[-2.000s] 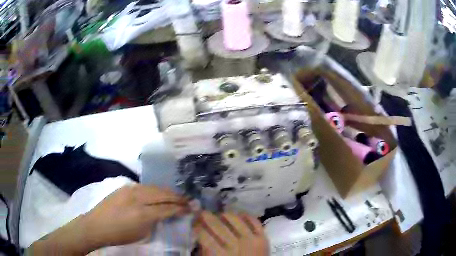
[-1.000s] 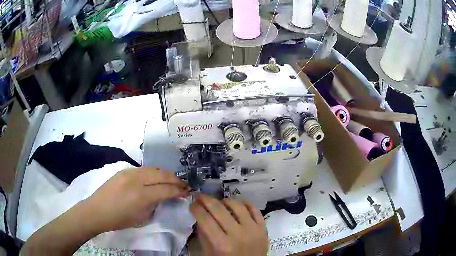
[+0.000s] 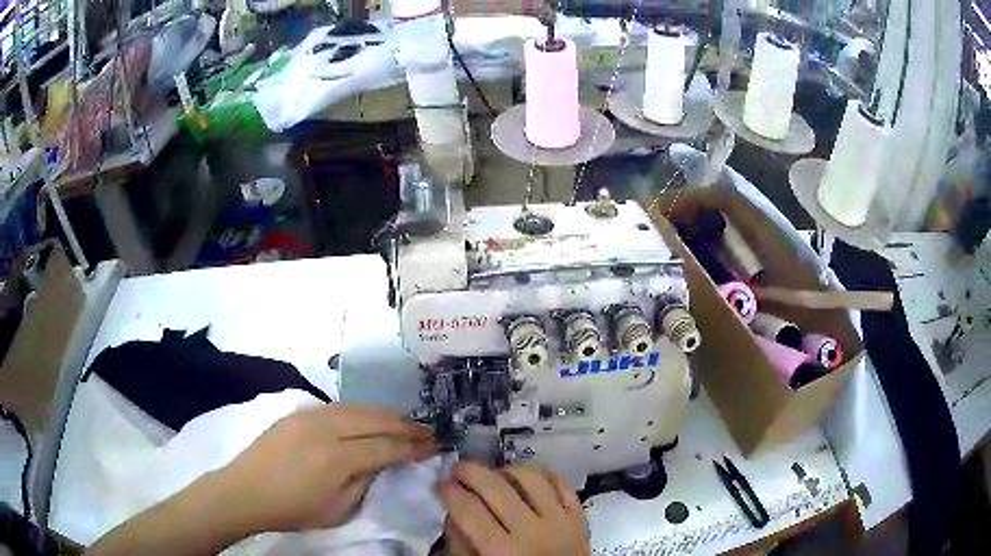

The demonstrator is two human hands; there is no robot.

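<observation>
The white cut panel (image 3: 404,502) lies bunched between my hands at the front of the white overlock machine (image 3: 609,407). My left hand (image 3: 326,451) presses on the panel, fingertips close to the needle area (image 3: 465,393). My right hand (image 3: 519,508) grips the panel's edge just right of the left fingertips; its lower part is cut off by the bottom edge. The fabric edge under the fingers is partly hidden. A dark cut panel (image 3: 201,375) lies flat on the table to the left, partly under white fabric.
Black thread snips (image 3: 741,492) lie right of the machine. An open carton (image 3: 750,407) holds pink spools (image 3: 823,350). A pink cone (image 3: 552,96) and white cones (image 3: 773,87) stand behind. A dark fabric strip (image 3: 907,402) hangs at the right. The table (image 3: 250,299) has a left edge rail.
The camera view has shifted, so the machine and table sit lower in the picture. Both hands stay on the white panel near the needle area, with little visible change.
</observation>
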